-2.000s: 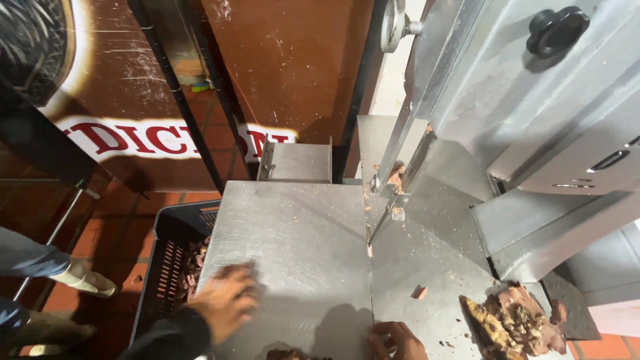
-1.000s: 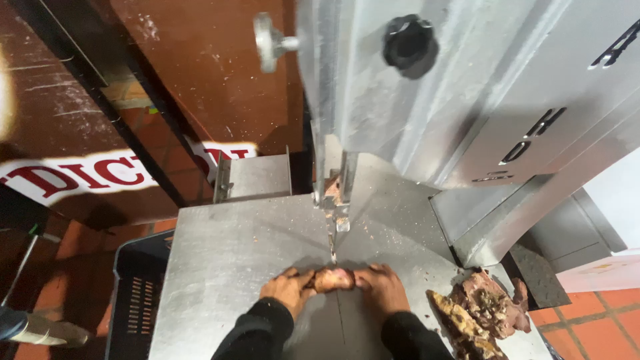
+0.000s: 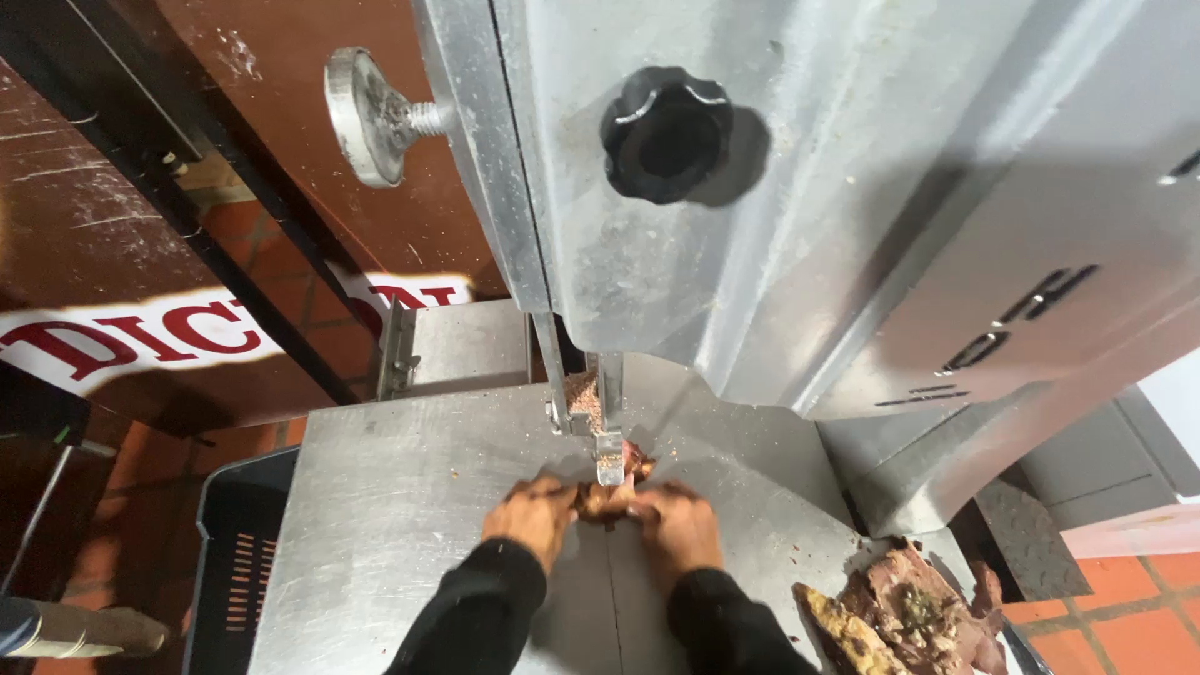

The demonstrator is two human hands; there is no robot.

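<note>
Both hands are at the blade guide (image 3: pixel 609 457) of a metal meat band saw (image 3: pixel 787 141). My left hand (image 3: pixel 532 518) grips the left side of a small piece of meat (image 3: pixel 605 504), and my right hand (image 3: pixel 682 530) grips its right side. The meat rests on the steel saw table (image 3: pixel 394 544) just under and in front of the guide. Part of it, reddish, shows behind the guide. The blade itself is mostly hidden by the guide, and the fingertips are partly hidden by the meat.
A pile of meat pieces (image 3: pixel 914 605) lies at the table's right front corner. A dark plastic crate (image 3: pixel 211 562) stands below the left edge. A black knob (image 3: pixel 667 134) and a metal screw knob (image 3: pixel 366 117) stick out from the saw. Someone's boot (image 3: pixel 98 633) shows at lower left.
Two seconds ago my hands were apart; one second ago both held the meat in front of the guide. Hands and meat have since moved forward to it. The view has shifted toward the saw.
</note>
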